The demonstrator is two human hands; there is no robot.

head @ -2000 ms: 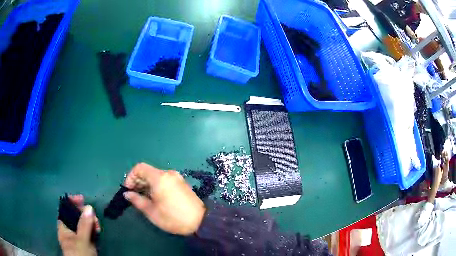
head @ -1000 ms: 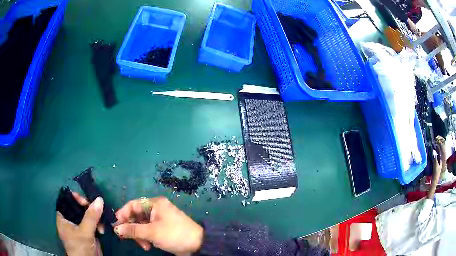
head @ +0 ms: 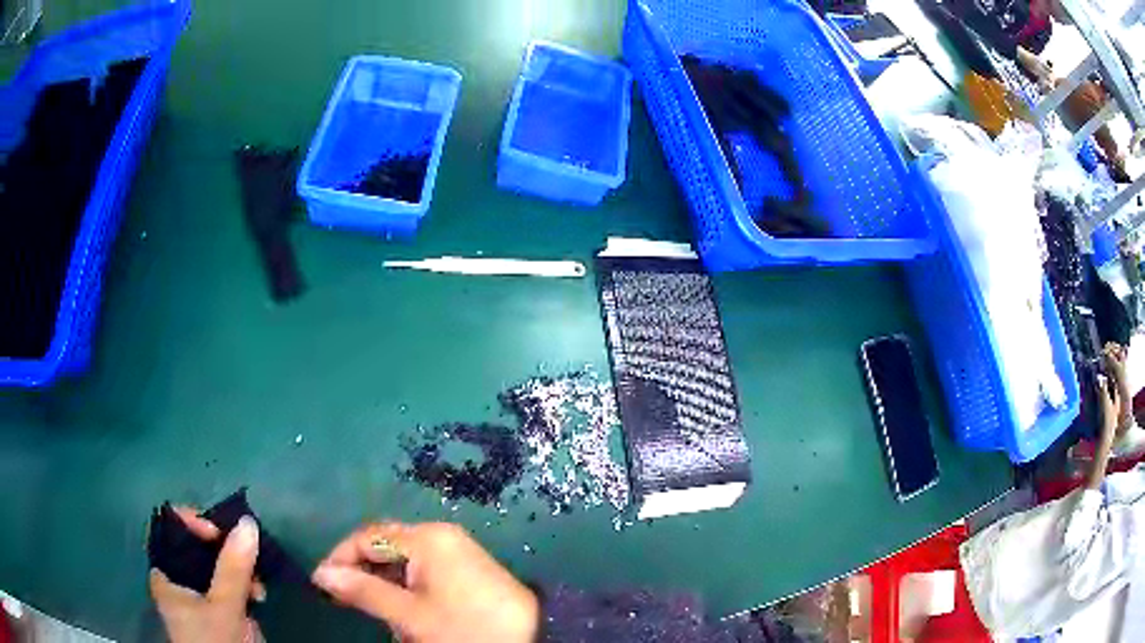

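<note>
My left hand (head: 214, 584) is at the lower left, shut on several black strips (head: 185, 553) bunched between fingers and thumb. My right hand (head: 433, 584) is just to its right, with thumb and forefinger pinched at the end of a dark strip (head: 279, 553) that runs over from my left hand. Whether a tool or small piece is in the pinch is too blurred to tell. Small black pieces (head: 433, 477) lie in a ring beyond my right hand, beside white bits (head: 565, 433). A black sheet with silvery dotted rows (head: 678, 377) lies right of them.
A white pointed stick (head: 490, 266) and a single black strip (head: 270, 220) lie farther back. Small blue bins (head: 364, 214) (head: 559, 183) stand behind them, with large blue baskets (head: 94, 251) (head: 816, 251) at both sides. A smartphone (head: 899, 415) lies right. A person's arm (head: 1099, 433) shows far right.
My right hand first reached left with a dark strip, then came beside my left hand. It now sits slightly farther right and lower. The strip standing above my left hand is now lower.
</note>
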